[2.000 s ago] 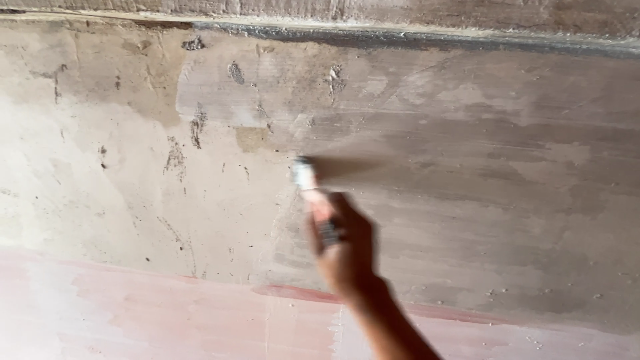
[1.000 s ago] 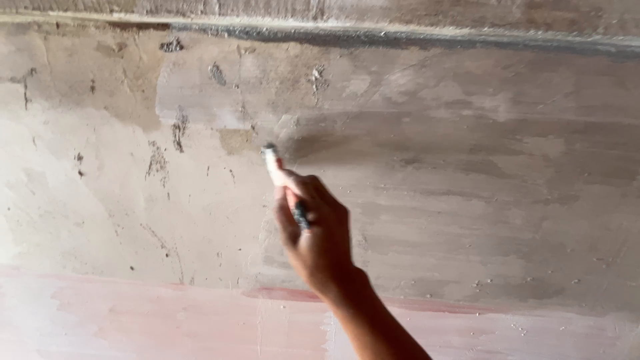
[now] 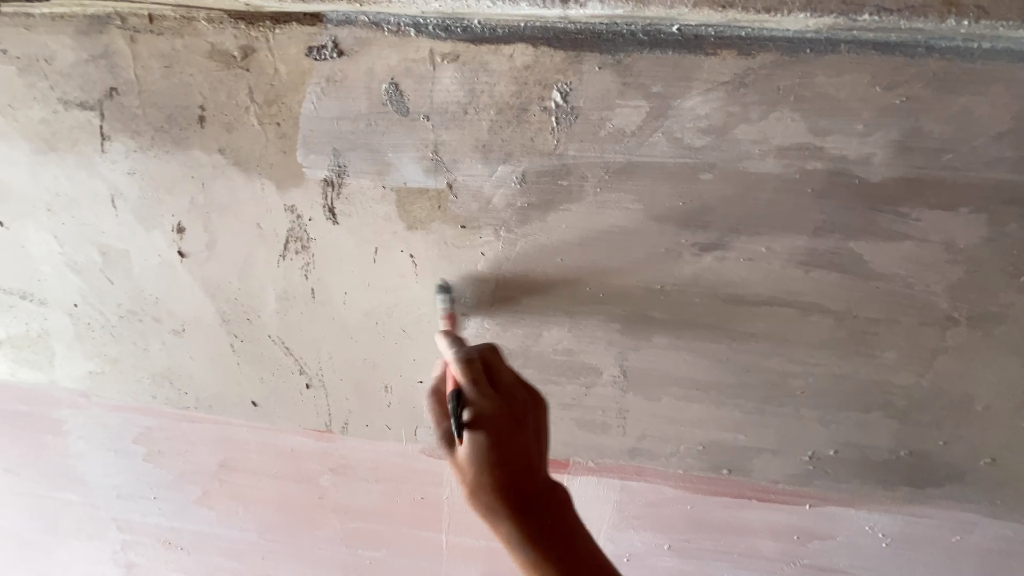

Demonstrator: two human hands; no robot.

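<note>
My right hand [image 3: 500, 412] grips a paintbrush [image 3: 449, 316] by its reddish handle, near the middle of the view. The brush points upward, its head blurred and right at the surface of a painted wall [image 3: 368, 344]; whether the bristles touch it I cannot tell. Right of the brush, the wall carries grey-brown streaky paint [image 3: 760, 336]. To its left the surface is paler cream, with dark scuffs and chipped spots [image 3: 298, 240]. A small tan patch [image 3: 426, 208] shows above the brush. My left hand is out of view.
Along the lower part of the wall runs a pink band [image 3: 264, 488] with a darker red upper edge on the right. A rough ledge [image 3: 640, 18] with a dark grey strip [image 3: 576, 36] beneath it crosses the top. A soft shadow stretches right from the brush.
My right hand, still holding the brush, is lower on the wall than one second ago. The brush head has moved down, away from the tan patch.
</note>
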